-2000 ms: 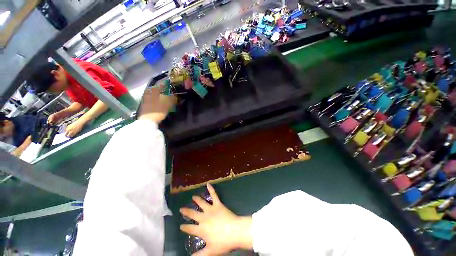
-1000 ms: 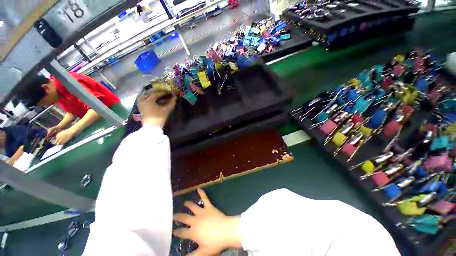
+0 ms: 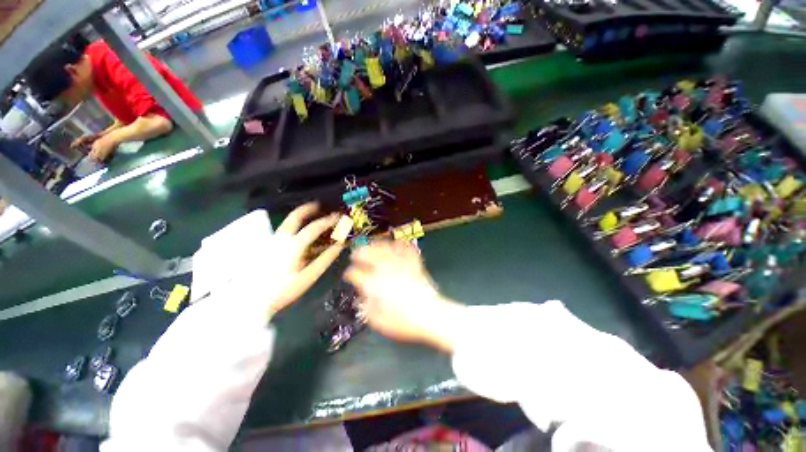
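Observation:
My left hand (image 3: 300,261) is in front of the wooden board, its fingers at a clipped unit (image 3: 358,210) with yellow and teal binder clips; contact is unclear. My right hand (image 3: 389,287) is blurred, beside it to the right, next to a yellow binder clip (image 3: 409,231); its fingertips are partly hidden and I cannot tell what it holds. Small glossy units (image 3: 340,328) lie on the green bench below the hands. The compartment tray (image 3: 371,146) stands behind, with clipped units along its far side.
The clip tray (image 3: 619,256) is at right, above a box of clips (image 3: 760,397). The wooden board (image 3: 451,199) is under the compartment tray. White sheets (image 3: 231,252) and a yellow clip (image 3: 176,297) lie left, with several small units. A person in red (image 3: 133,84) works at upper left.
My left hand has come back from the compartment tray to the board's front edge. A clipped unit now shows between my hands. My right hand has lifted off the small units. The view has shifted.

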